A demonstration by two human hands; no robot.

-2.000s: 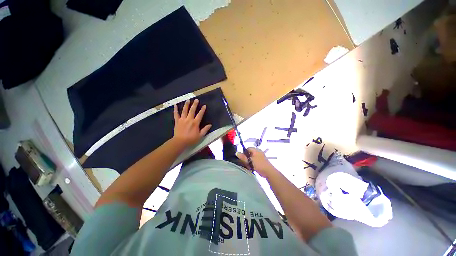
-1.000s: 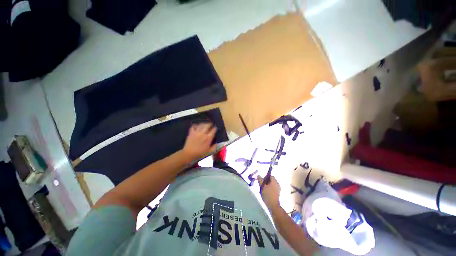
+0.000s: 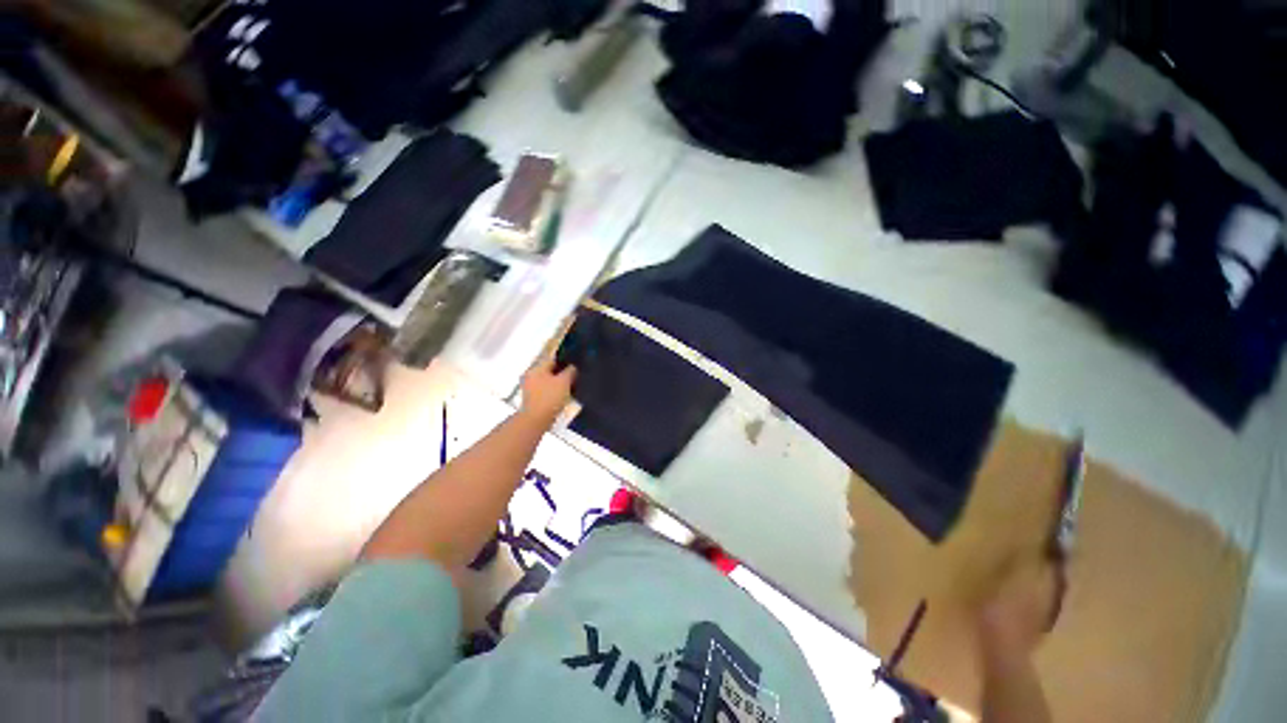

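A large dark cut panel (image 3: 861, 360) lies flat on the pale table. A smaller dark panel (image 3: 649, 396) lies beside it towards me, across a narrow pale gap, and looks shorter, perhaps folded. My left hand (image 3: 548, 389) is closed on its left end; the fingertips are partly hidden in dark cloth. My right hand (image 3: 1019, 610) is blurred, over the brown paper at the lower right. It holds shears (image 3: 1070, 509), whose blades point away from me, apart from the cloth.
Brown paper (image 3: 903, 565) covers the table's right part. A boxy reddish-brown-topped item (image 3: 529, 201), a mottled bar (image 3: 445, 304) and a dark stack (image 3: 402, 212) stand left. Dark bundles (image 3: 769, 71) lie at the back. A blue crate (image 3: 233, 487) stands lower left, with scraps on the floor.
The view has swung left. My left hand has moved to the smaller panel's left end, and that panel now looks shorter. My right hand has brought the shears from beyond the table edge over the brown paper.
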